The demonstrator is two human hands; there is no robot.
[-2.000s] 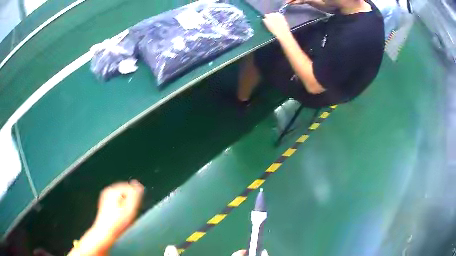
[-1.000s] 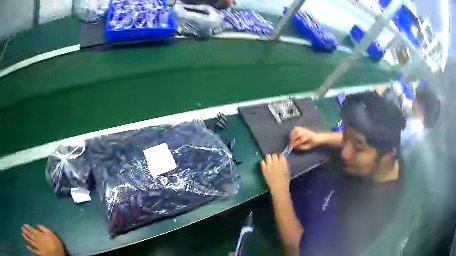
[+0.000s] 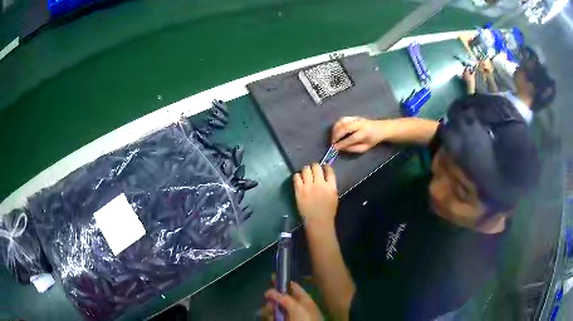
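Note:
My right hand [image 3: 298, 305] is at the bottom edge, partly cut off, with its fingers around a pen body [image 3: 284, 263]. The pen stands almost upright in the picture, with a dark barrel, a pale ring near the top and a dark pointed cone. Its lower end is hidden by my fingers and the picture's edge. My left hand is not in view.
A large clear bag of dark parts [image 3: 182, 207] lies on the green bench, loose black nose cones [image 3: 235, 166] beside it. A seated person [image 3: 408, 251] works over a dark grey board [image 3: 283, 113] with a screw tray [image 3: 327, 81]. Blue-purple pens [image 3: 416, 100] lie beyond.
The view has swung from the floor to the bench and then nearer the seated person. My left hand has left the picture. More of my right hand now shows around the pen.

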